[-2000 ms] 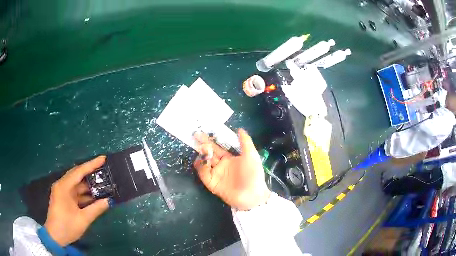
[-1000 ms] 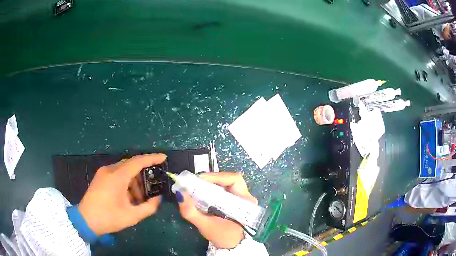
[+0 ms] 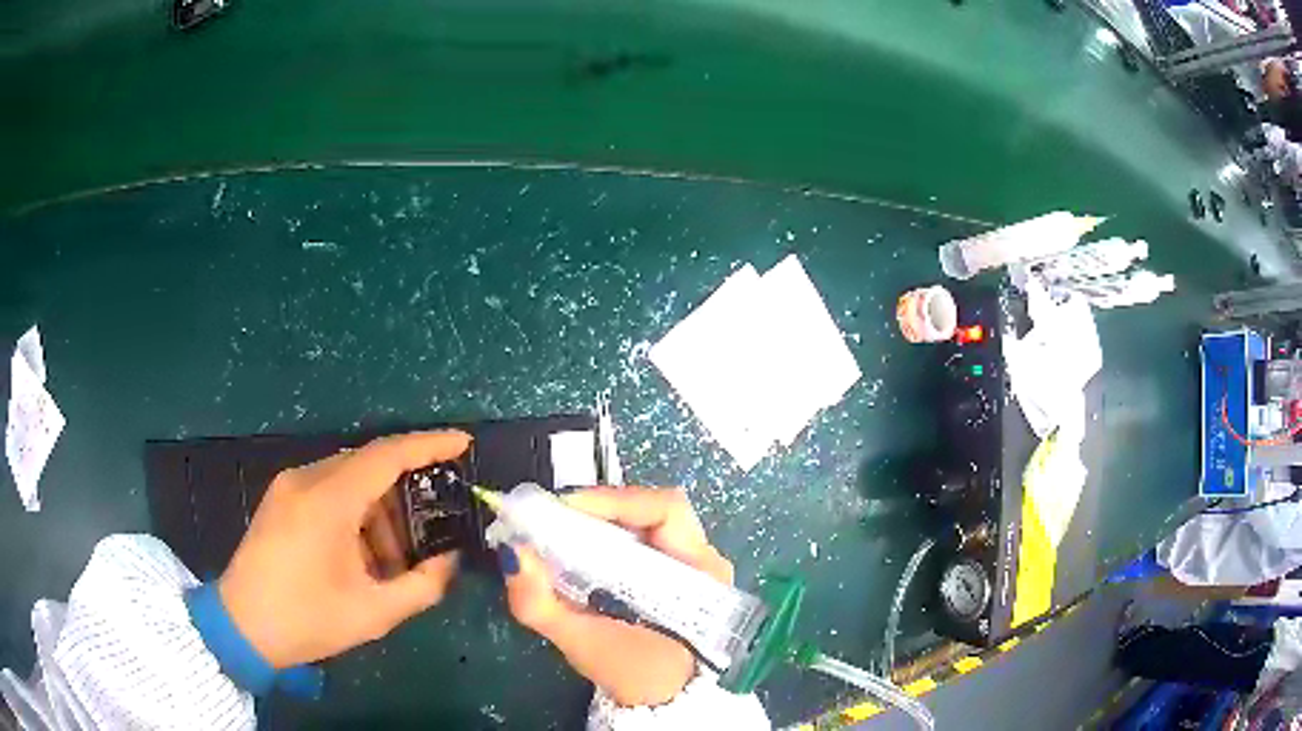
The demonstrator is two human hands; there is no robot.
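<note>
My left hand [image 3: 321, 550] holds a small black rounded-square housing [image 3: 434, 511] between thumb and fingers, its open inner side facing up, with small shiny parts inside. My right hand [image 3: 614, 593] grips a white dispensing syringe [image 3: 614, 568]. Its yellowish needle tip is at the right edge of the housing; whether it touches cannot be told. A green cap [image 3: 773, 634] and a clear hose are at the syringe's back. The black strip [image 3: 200, 493] lies under my left hand, with a white patch [image 3: 573, 459] and thin silver tweezers [image 3: 608, 446] at its right end.
Two overlapping white sheets [image 3: 754, 364] lie mid-bench. A black controller [image 3: 971, 471] with a gauge, wipes and a yellow strip stands at right, spare syringes [image 3: 1017, 246] and a small round roll [image 3: 927, 314] beside it. A torn paper scrap [image 3: 32, 417] lies far left. A green belt runs behind.
Since two seconds ago, my right hand has taken hold of the syringe and moved beside the housing. The view has shifted left. In the last second the hands have barely moved.
</note>
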